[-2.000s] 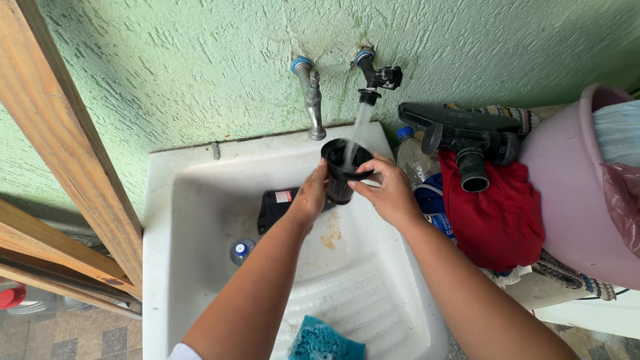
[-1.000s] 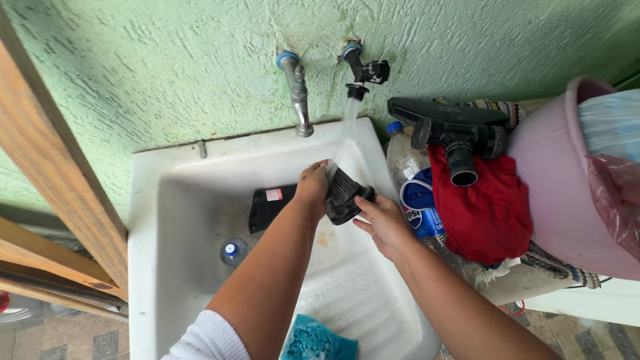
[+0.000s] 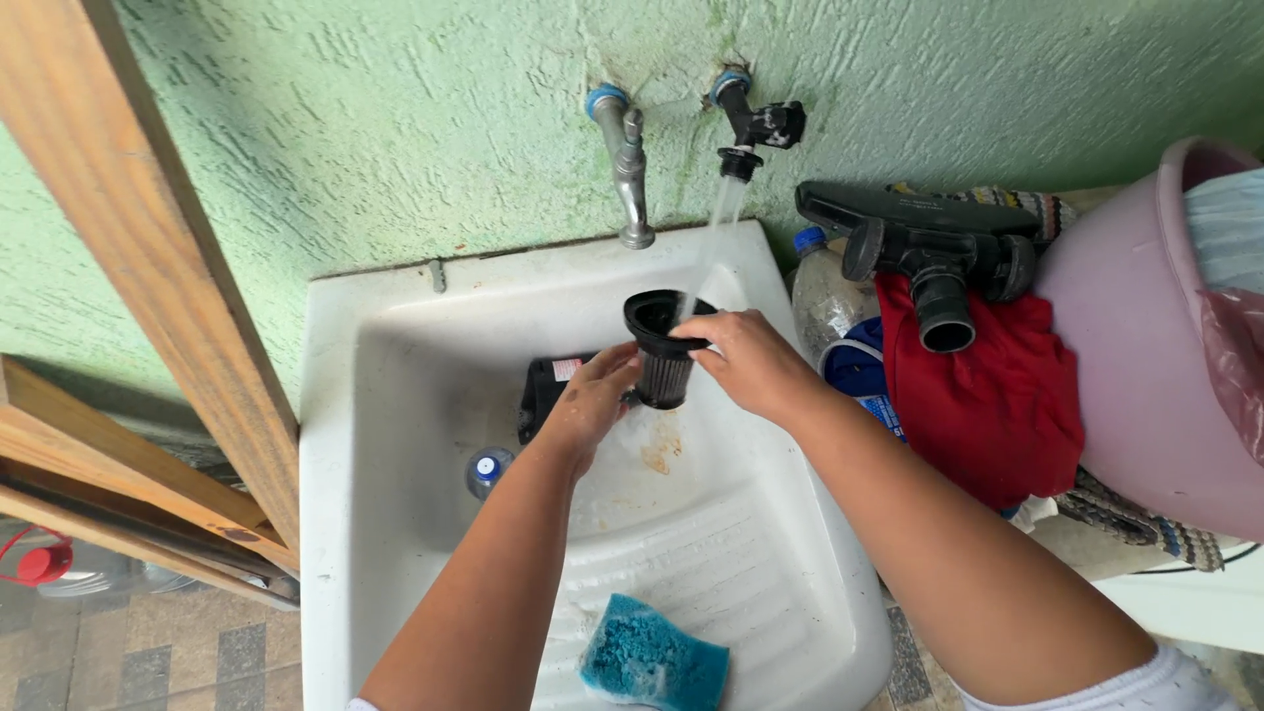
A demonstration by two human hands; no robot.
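A black pleated filter with a wide rim (image 3: 664, 373) stands upright between my hands over the white laundry sink (image 3: 331, 444). Water runs from the black plastic tap (image 3: 748, 128) into its open top. My right hand (image 3: 755, 360) grips the rim, thumb below it and fingers at the opening. At the filter's left side is my left hand (image 3: 592, 395), its fingertips by the pleats; how firmly they hold is partly hidden. Behind my left hand a black plastic part (image 3: 540, 390) with a label lies in the basin. A wet blue sponge (image 3: 654, 657) rests on the ribbed washboard.
A metal tap (image 3: 629, 183) hangs over the sink's back edge. A blue-capped bottle (image 3: 487, 469) is in the basin. To the right are a plastic bottle (image 3: 828, 296), a vacuum floor head (image 3: 938, 252), a red cloth (image 3: 978, 395) and a pink bucket (image 3: 1116, 276). Wooden beams (image 3: 168, 227) stand left.
The filter was tilted with its pleats up one second ago; now it is upright with its opening under the stream. My right hand has moved up to its rim.
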